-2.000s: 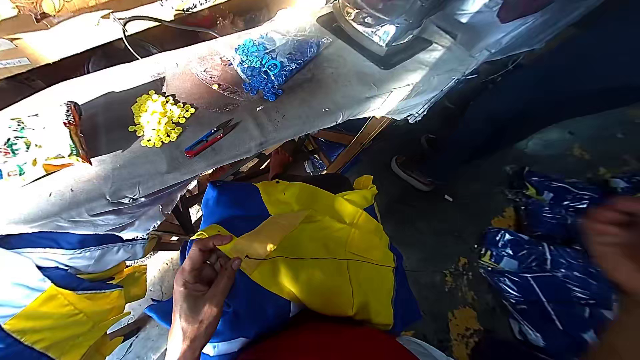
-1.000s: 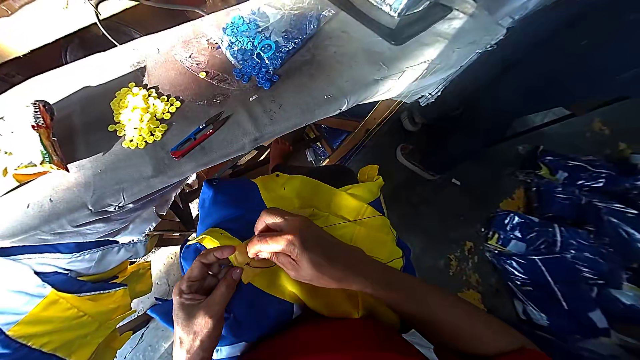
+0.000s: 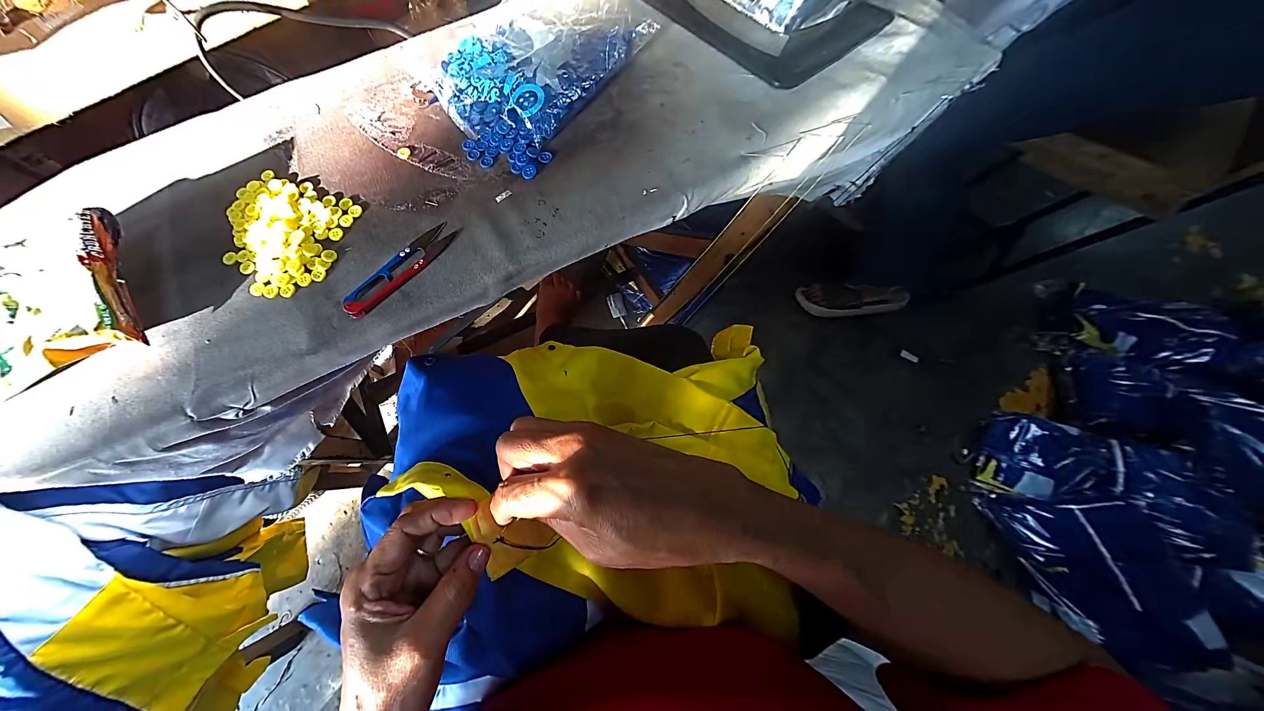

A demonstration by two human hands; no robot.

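A yellow and blue garment (image 3: 632,395) lies across my lap. My left hand (image 3: 410,583) grips the edge of its yellow fabric between thumb and fingers. Close against it, my right hand (image 3: 583,494) has its fingertips pinched at the same fold; whether a needle is between them is too small to tell. A dark thread (image 3: 528,543) loops on the cloth between both hands, and a dark line of thread runs right over the yellow part. On the cloth-covered table ahead are a pile of yellow buttons (image 3: 286,232) and thread snips (image 3: 395,275) with a blue and red handle.
A clear plastic bag (image 3: 583,69) of blue buttons lies on the table (image 3: 632,178). Another yellow, blue and white garment (image 3: 148,612) hangs at lower left. Plastic-wrapped blue packs (image 3: 1116,474) are on the floor at right. A person's shoe (image 3: 851,299) shows beyond the table's edge.
My right hand was out at the far right two seconds ago; it came in to the cloth beside my left hand and remains there. The left hand has kept its hold on the fabric.
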